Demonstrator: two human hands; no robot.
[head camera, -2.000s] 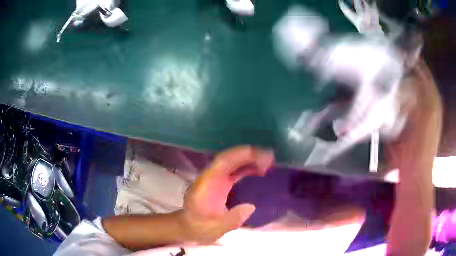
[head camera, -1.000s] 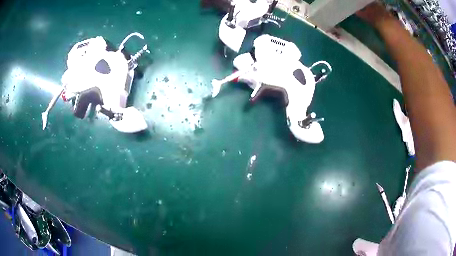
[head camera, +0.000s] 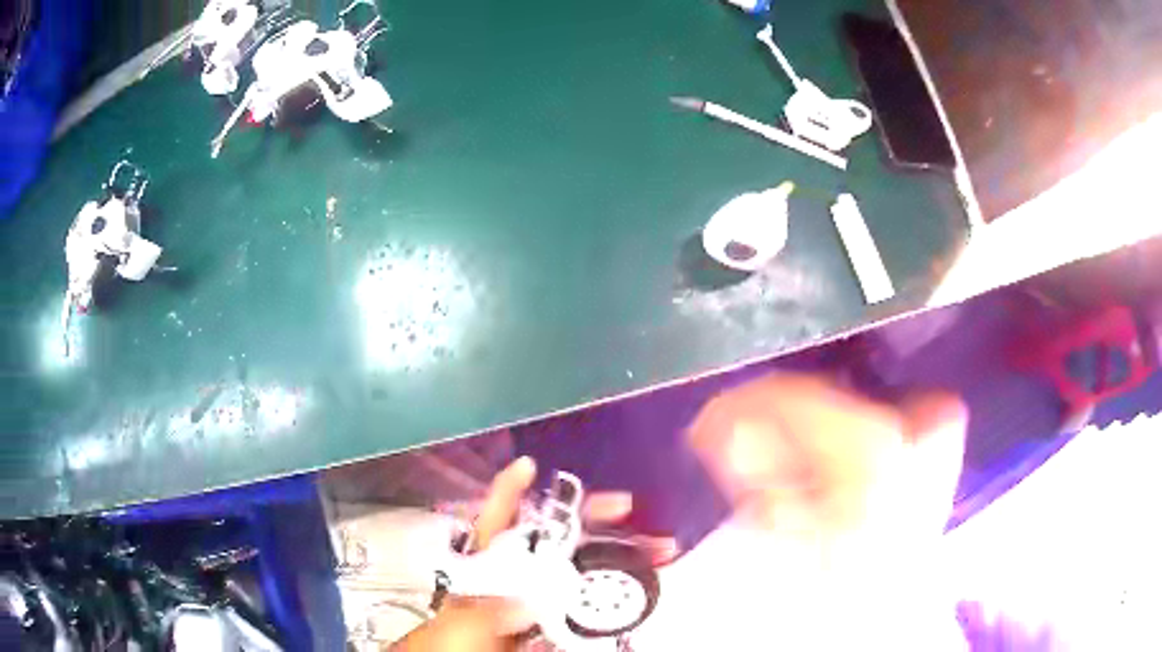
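Note:
My left hand (head camera: 491, 624) holds a white unit (head camera: 510, 567) low in front of me, past the bench edge. The unit has a black-rimmed wheel (head camera: 612, 601) with a white face and a shiny wire loop. My fingers are behind and around it. My right hand (head camera: 816, 439) is to the right of the unit, apart from it, blurred and washed out by glare. I cannot tell whether it holds anything. A white squeeze bottle (head camera: 749, 229) with a yellow tip lies on the green bench (head camera: 535, 255).
Several white units (head camera: 306, 70) stand at the bench's far left. A slim pen (head camera: 765, 131), white strip (head camera: 864, 248), white ringed part (head camera: 826, 117) and dark flat rectangle (head camera: 902, 96) lie at the right. A blue bin (head camera: 287, 548) of dark and silver parts is at lower left.
The view has swung round from the standing units to the bench edge and my lap. My left hand, out of view one second ago, now shows holding a wheeled unit. My right hand has also come into view.

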